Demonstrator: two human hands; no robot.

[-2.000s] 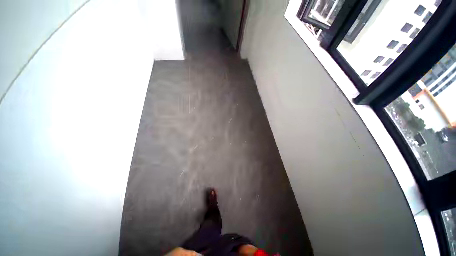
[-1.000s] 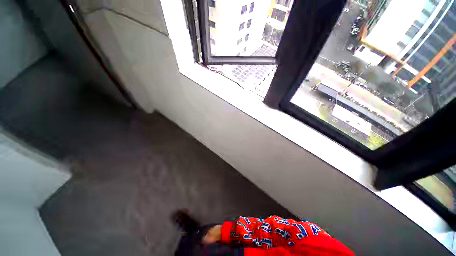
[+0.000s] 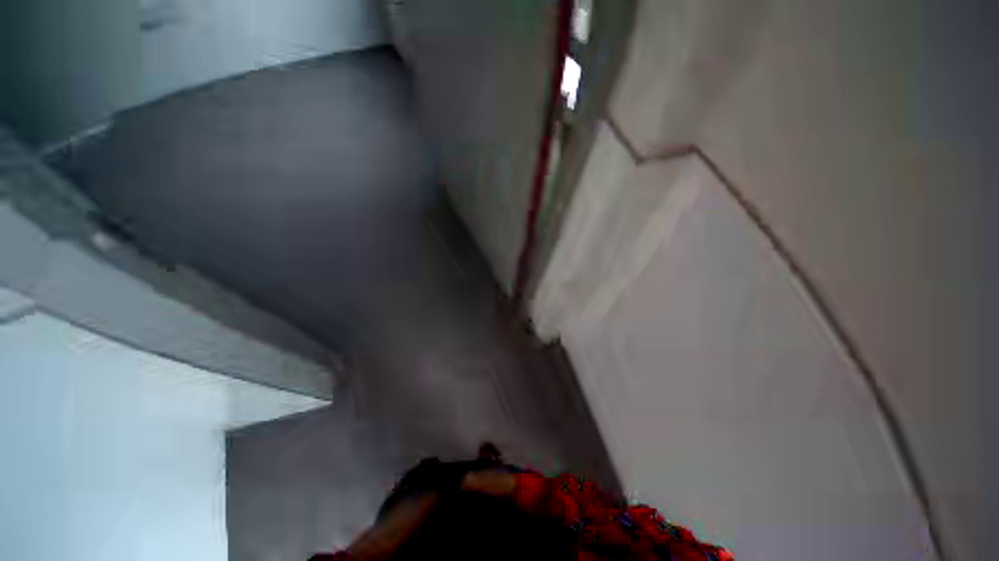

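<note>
My right hand [image 3: 490, 481] is small, dark and blurred at the bottom centre, at the end of a red patterned sleeve [image 3: 624, 526]. My left hand [image 3: 397, 526] is a blurred skin-toned shape to its left, near the bottom edge. The fingers of both hands and anything in them cannot be made out. Dark clothing [image 3: 498, 537] fills the space between and below the hands. A dark shoe tip [image 3: 489, 450] shows just above.
A grey-green door leaf [image 3: 477, 121] with a red edge strip stands ahead, beside a narrow bright gap. Grey floor [image 3: 405, 351] runs past it. A pale wall [image 3: 712, 362] with a dark cable-like line is at right. A white wall corner [image 3: 121, 427] stands at left.
The view has turned and moved forward. The windows have left the picture, and the door leaf has come closer. The right sleeve sits lower and shows less. The left hand's blurred shape has come into view.
</note>
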